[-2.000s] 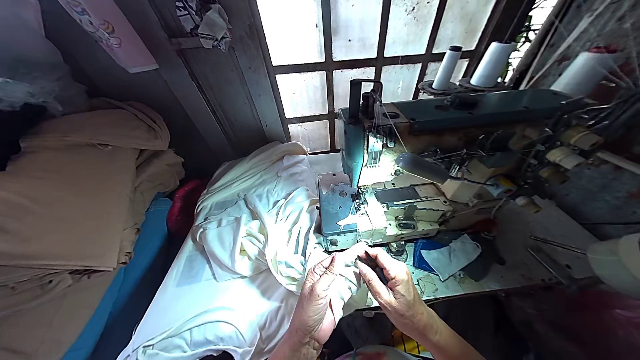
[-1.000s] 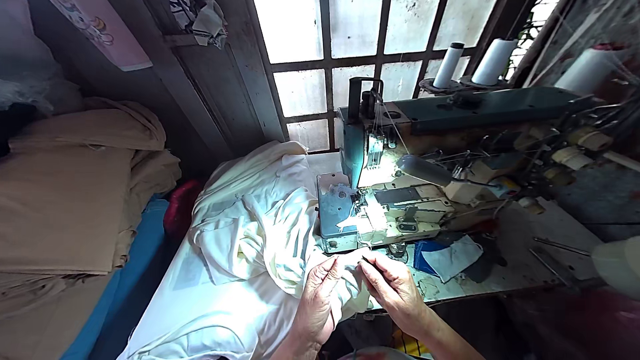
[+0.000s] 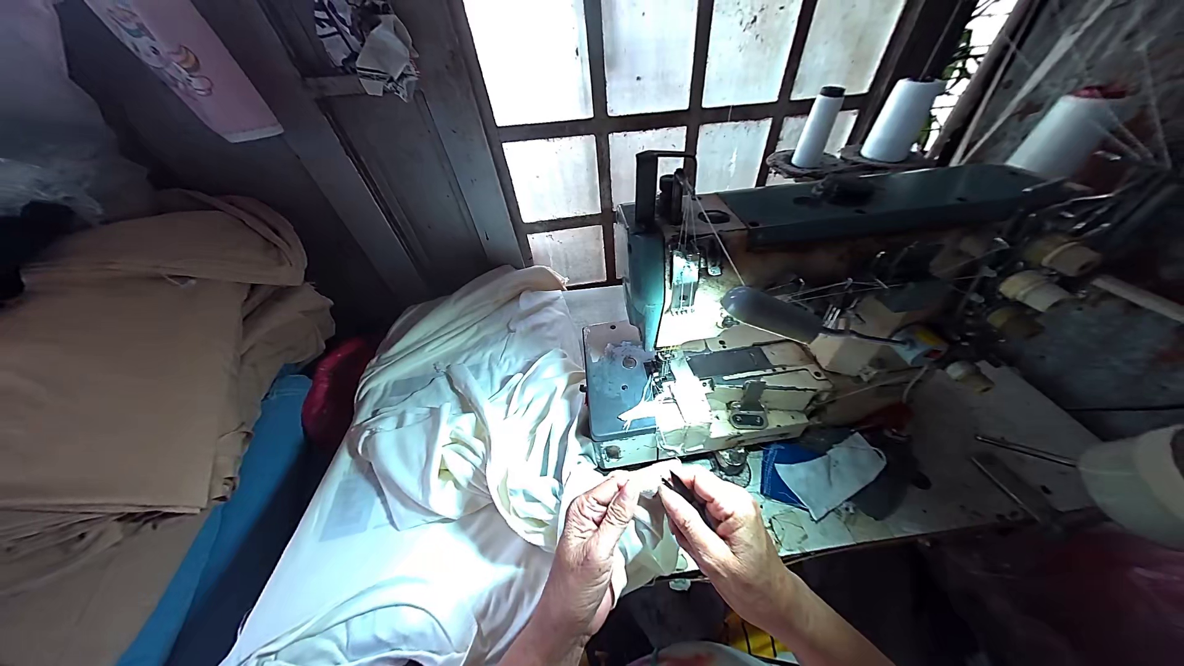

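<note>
Just in front of the lit sewing machine (image 3: 684, 370), my left hand (image 3: 592, 541) pinches the edge of white fabric (image 3: 462, 444). Close on its right, my right hand (image 3: 726, 532) holds a small dark tool (image 3: 689, 499), perhaps thread snips, with its tip at the fabric edge. The tool's exact kind is hard to tell, as my fingers cover most of it. The rest of the fabric lies bunched to the left of the machine and spreads down toward me. A lamp (image 3: 772, 314) hangs beside the needle area.
Folded tan cloth (image 3: 111, 388) is stacked at the left over blue material. White thread cones (image 3: 902, 120) stand behind the machine. A blue and white cloth piece (image 3: 828, 476) and metal rods (image 3: 1013, 481) lie on the table at the right. A barred window (image 3: 647, 116) is behind.
</note>
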